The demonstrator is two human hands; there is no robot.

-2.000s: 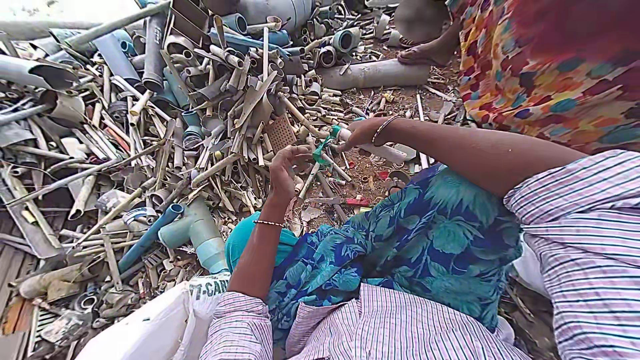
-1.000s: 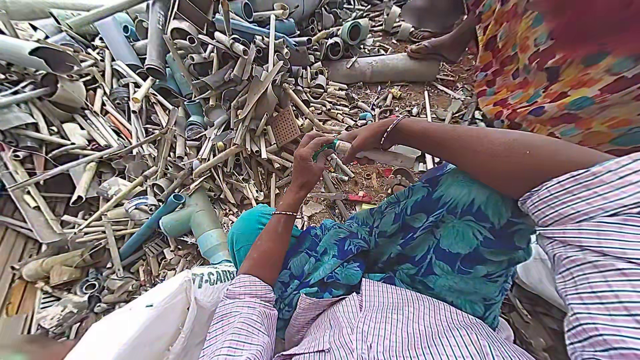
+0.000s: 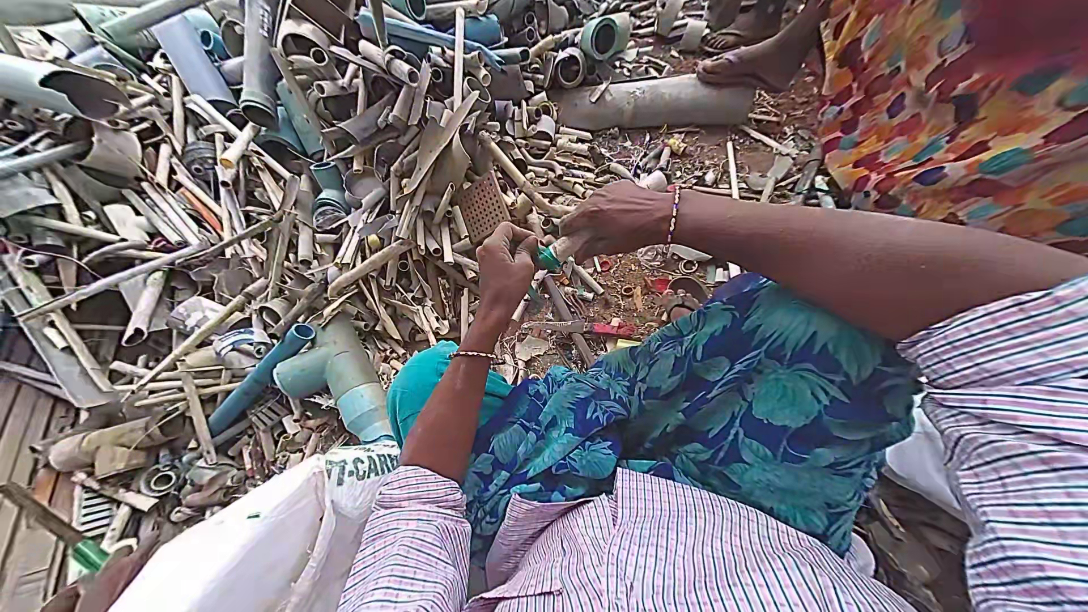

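Note:
My left hand point(image 3: 507, 263) pinches green material point(image 3: 548, 258) wrapped at the end of a short, pale pipe piece point(image 3: 568, 246). My right hand point(image 3: 619, 217) is closed around that pipe piece from the other side, its fingers partly hidden. Both hands are close together above the littered ground, beyond my knees. A perforated tan plate point(image 3: 483, 206) lies in the scrap just past my left hand. Whether the green material is tape or a plastic part cannot be told. A tool with a red handle point(image 3: 614, 329) lies on the ground below my hands.
A large heap of plastic pipe scrap point(image 3: 365, 195) spreads ahead and left. A thick grey pipe point(image 3: 654, 102) lies beyond, with another person's foot point(image 3: 748, 64) on it. A white sack point(image 3: 246, 544) is at lower left, beside a grey-green pipe tee point(image 3: 340, 374). Patterned cloth point(image 3: 960, 110) hangs at upper right.
The hands, close together around the piece one second ago, are now slightly apart, with the green material showing between them. Two seconds ago more of the green material and the pale pipe showed.

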